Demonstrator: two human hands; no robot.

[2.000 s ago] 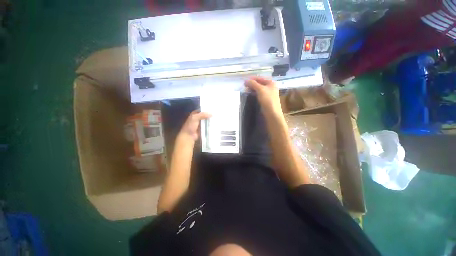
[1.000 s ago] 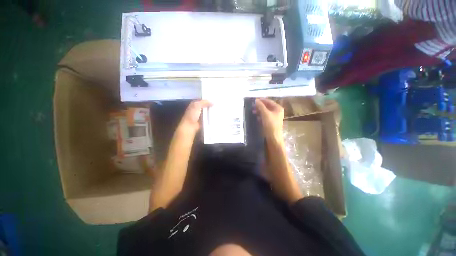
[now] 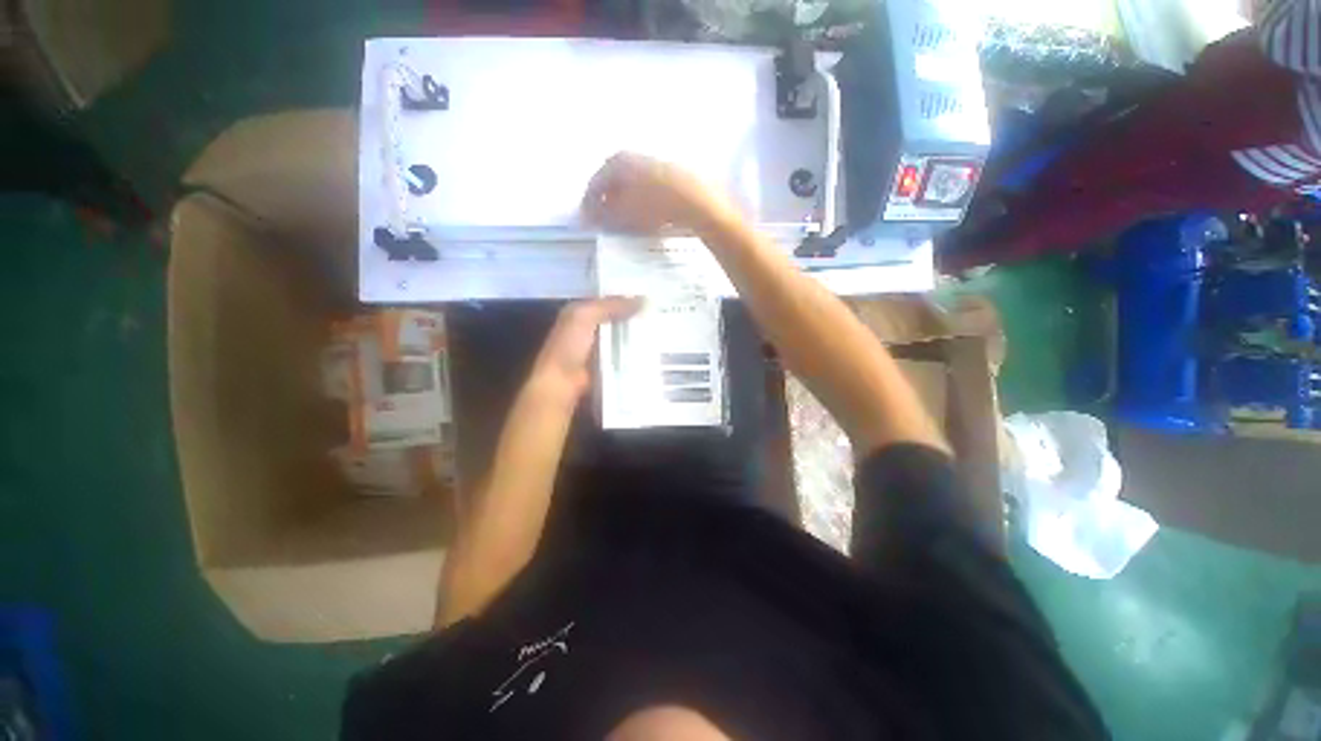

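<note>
A white retail box (image 3: 659,362) with black text bars lies at the near edge of the heat sealer (image 3: 507,130), over my lap. Its far end reaches onto the sealer's near edge. My left hand (image 3: 583,340) holds the box by its left side, thumb on top. My right hand (image 3: 638,193) is on the sealing arm (image 3: 536,239), above the far end of the box. The arm lies down along the near edge of the board. The fingers are blurred, so their grip is unclear. Any film round the box is hard to make out.
A deep brown carton (image 3: 239,434) with orange-and-white packs (image 3: 394,379) stands at left. A scrap carton (image 3: 982,434) with clear film scraps (image 3: 823,463) stands at right, beside a white plastic bag (image 3: 1072,485). The blue-grey control box (image 3: 927,109) is at the board's right end. Another person's maroon clothing (image 3: 1145,145) shows at upper right.
My right hand has moved from beside the box, up and left onto the sealing arm. My left hand stays at the box's left side.
</note>
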